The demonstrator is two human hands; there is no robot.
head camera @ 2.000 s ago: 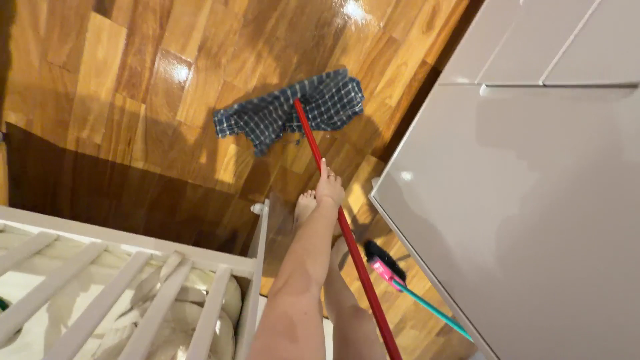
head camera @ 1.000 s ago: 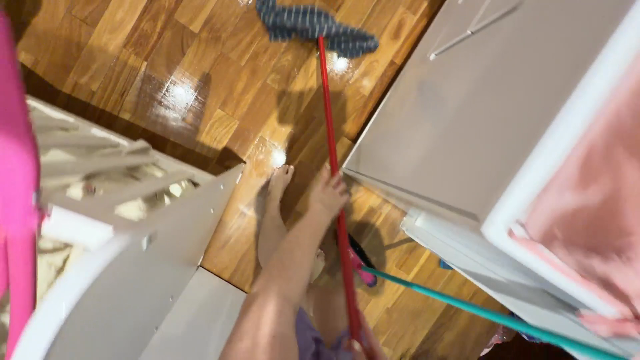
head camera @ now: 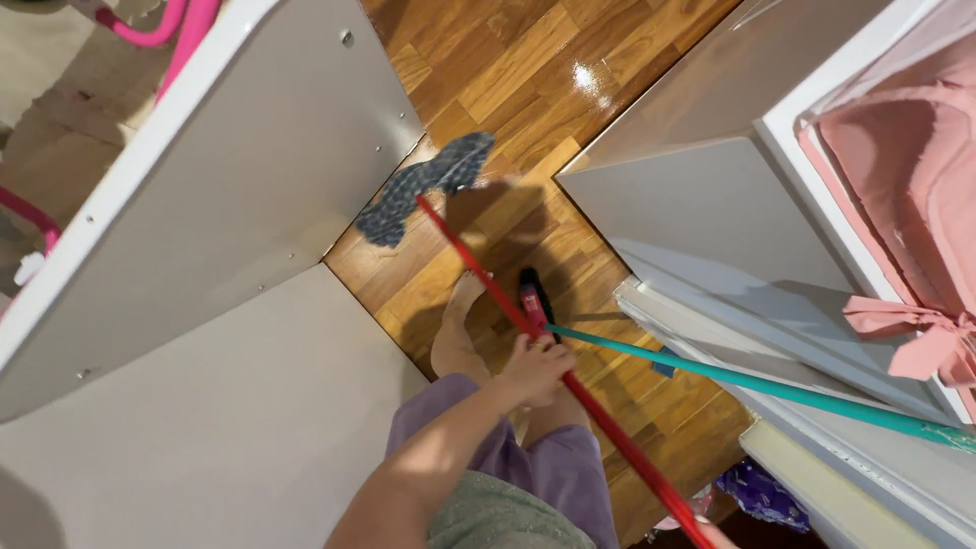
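Note:
A long red pole [head camera: 618, 435] runs from the lower right up to a dark checked cloth [head camera: 427, 183] on the wooden floor. The cloth lies spread across the pole's far end and touches the base of a white panel. My left hand [head camera: 537, 367] is closed around the middle of the pole, above my knees. At the bottom edge only a small part of my right hand [head camera: 713, 534] shows, against the pole's near part; most of it is outside the view.
A broom with a pink and black head [head camera: 534, 301] and a teal handle [head camera: 732, 375] leans at the right. White furniture panels [head camera: 305, 130] stand at the left. A white cabinet [head camera: 701, 206] stands at the right, with pink padded fabric [head camera: 907, 183] on top. A purple bag-like item [head camera: 762, 492] lies lower right.
The cloth on the pole has come nearer to my feet and now lies against the left panel's base. My left hand still holds the pole. The view has shifted strongly.

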